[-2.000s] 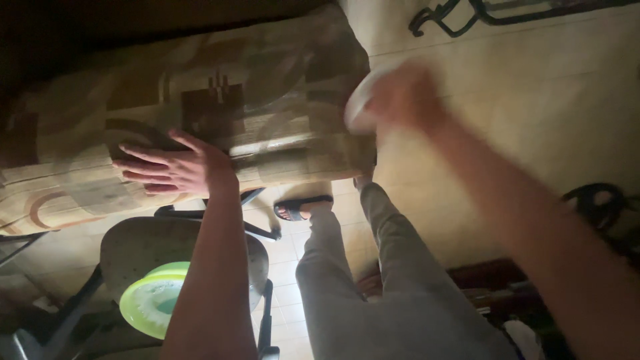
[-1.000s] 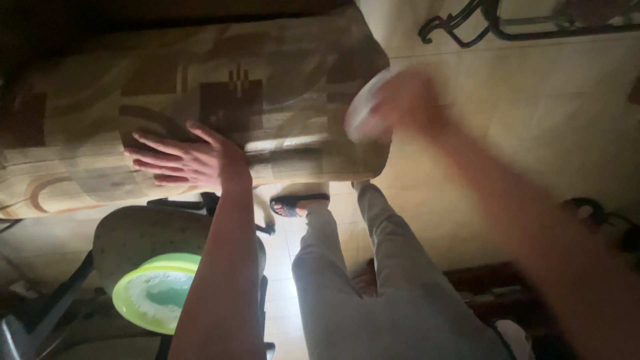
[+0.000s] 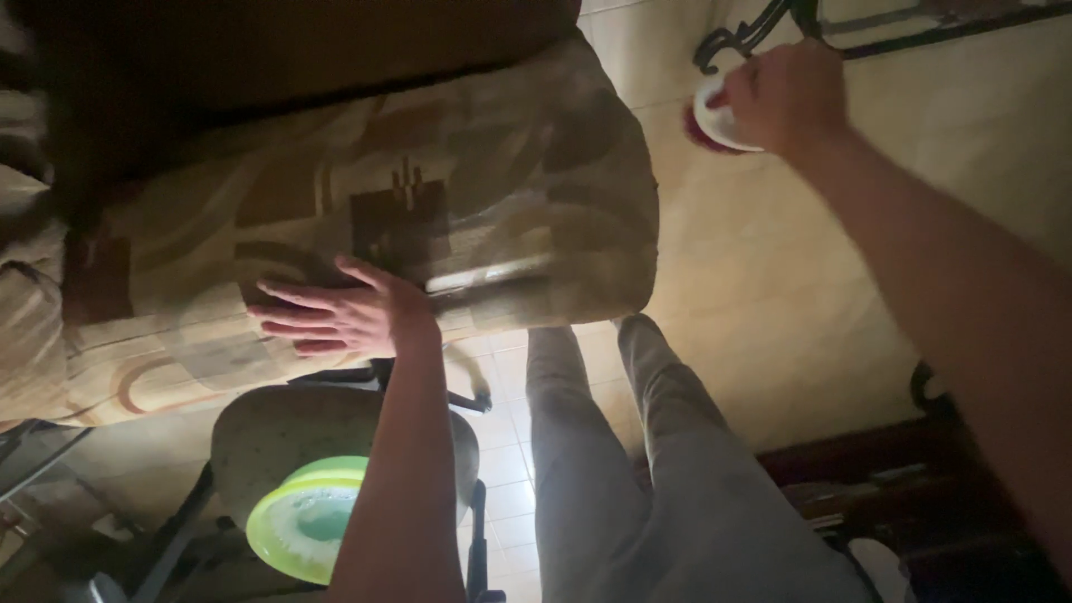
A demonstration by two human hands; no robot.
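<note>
My left hand (image 3: 343,316) lies flat with its fingers spread on a patterned fabric cushion (image 3: 502,201), near the cushion's front edge. At the upper right, my right hand (image 3: 787,99) grips a white-backed scrubbing brush (image 3: 718,117) with dark red bristles. The brush is off to the right of the cushion, in the air as far as the view shows. Below my left hand, a lime-green plastic basin (image 3: 272,519) holds sudsy liquid and stands on a chair seat (image 3: 251,419); my left forearm hides part of both.
Tiled floor (image 3: 720,276) shows right of the cushion. Dark curved metal furniture (image 3: 720,50) is at the top right, and dark reddish furniture (image 3: 837,456) at the lower right. My legs, in grey trousers, stand against the cushion's front edge.
My right hand has moved up and to the right with the brush, away from the cushion's right end. My left hand stays spread on the cushion.
</note>
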